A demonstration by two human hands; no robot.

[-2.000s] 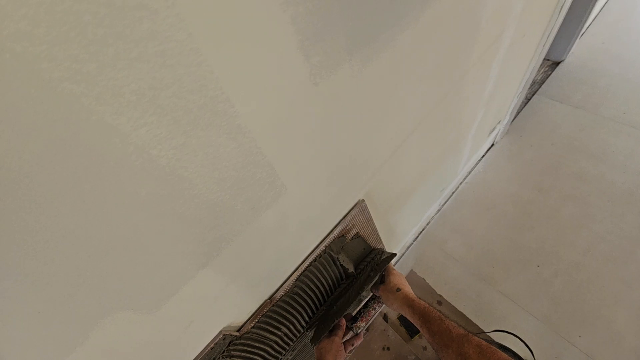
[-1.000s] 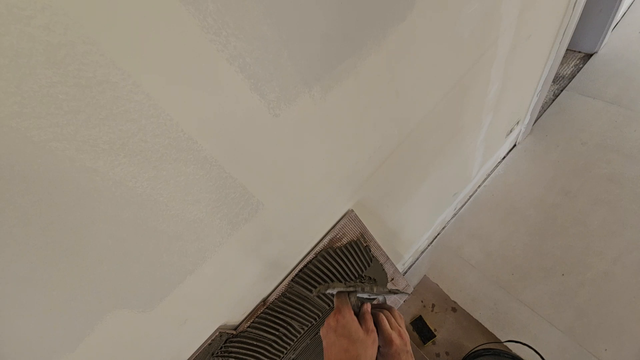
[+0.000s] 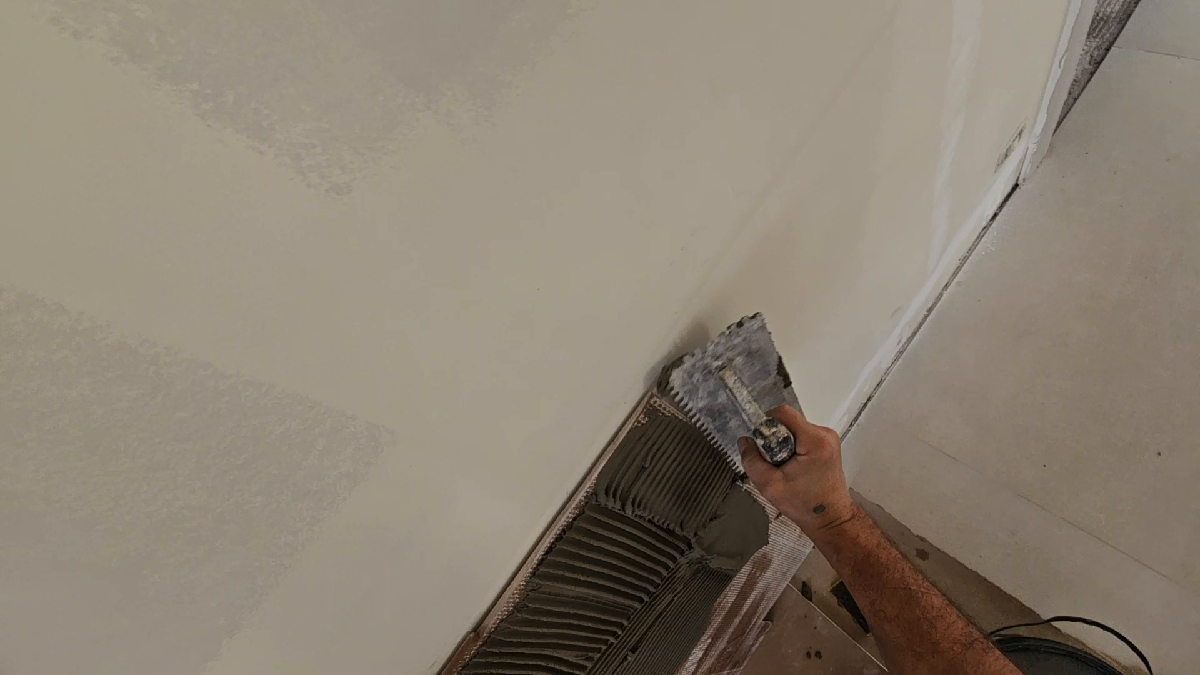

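Observation:
My right hand [image 3: 808,467] grips the handle of a notched trowel [image 3: 722,398], its steel blade smeared with mortar and lying near the wall [image 3: 469,328] at the top end of the tile backing. Below it, combed grey mortar [image 3: 600,572] stands in curved ridges, with a smoother patch [image 3: 736,525] on the right. Mesh-faced backing [image 3: 750,600] shows along the right side of the mortar. A narrow mesh edge [image 3: 544,553] runs between mortar and wall. My left hand is out of view.
Large pale floor panels [image 3: 1050,375] extend along the right, meeting the wall at a dark gap. A coiled black cable or hose [image 3: 1059,647] lies at the bottom right. A small black and yellow object [image 3: 848,605] is beside my forearm, near a brown, stained surface [image 3: 806,642].
My right hand and the trowel have moved up to the far end of the mesh. My left hand, beside the right one a second ago, has left the view. More mortar ridges show at that end.

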